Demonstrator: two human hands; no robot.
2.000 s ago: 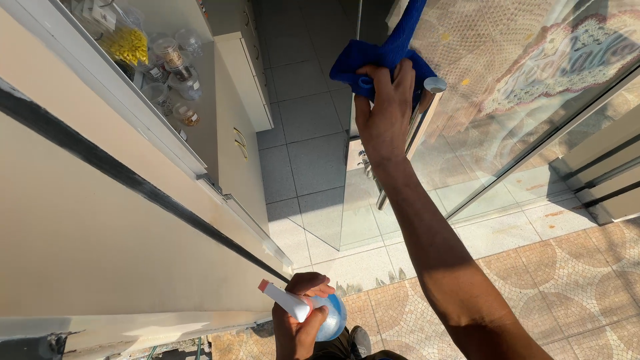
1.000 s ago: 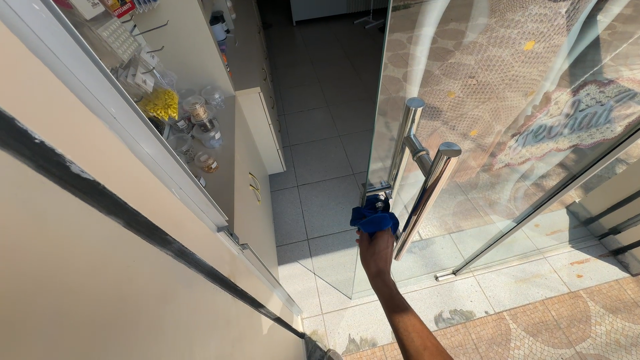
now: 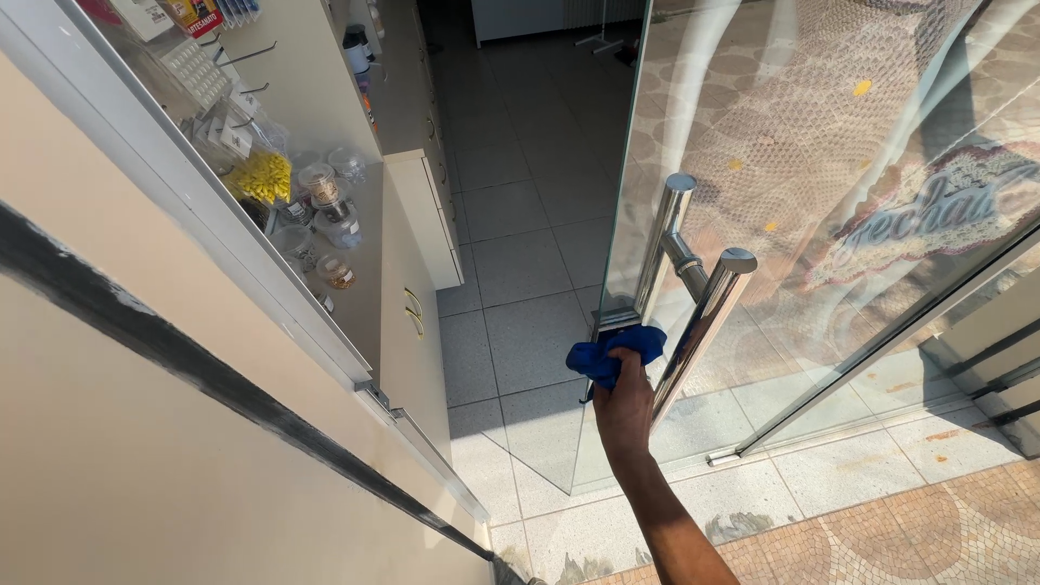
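Observation:
My right hand [image 3: 626,406] grips a bunched blue cloth [image 3: 616,355] and presses it on the metal lock [image 3: 617,319] at the edge of the glass door [image 3: 731,146]. Just right of the hand stands the front bar of a polished metal pull handle [image 3: 705,325]; its other bar [image 3: 668,244] shows behind the glass, joined by a short crosspiece. The cloth hides most of the lock. My left hand is out of view.
On the left, a pale wall [image 3: 203,455] carries a dark rail [image 3: 203,390]. Behind the window frame, small plastic tubs [image 3: 335,223] stand on a shelf beside beige drawers [image 3: 426,211]. Metal bars [image 3: 1007,374] stand at the far right. Tiled floor [image 3: 536,268] runs inward.
Two seconds ago my right hand held the cloth near the handle's top; now it is down at the lock. My left hand, then holding a spray bottle, has left the view.

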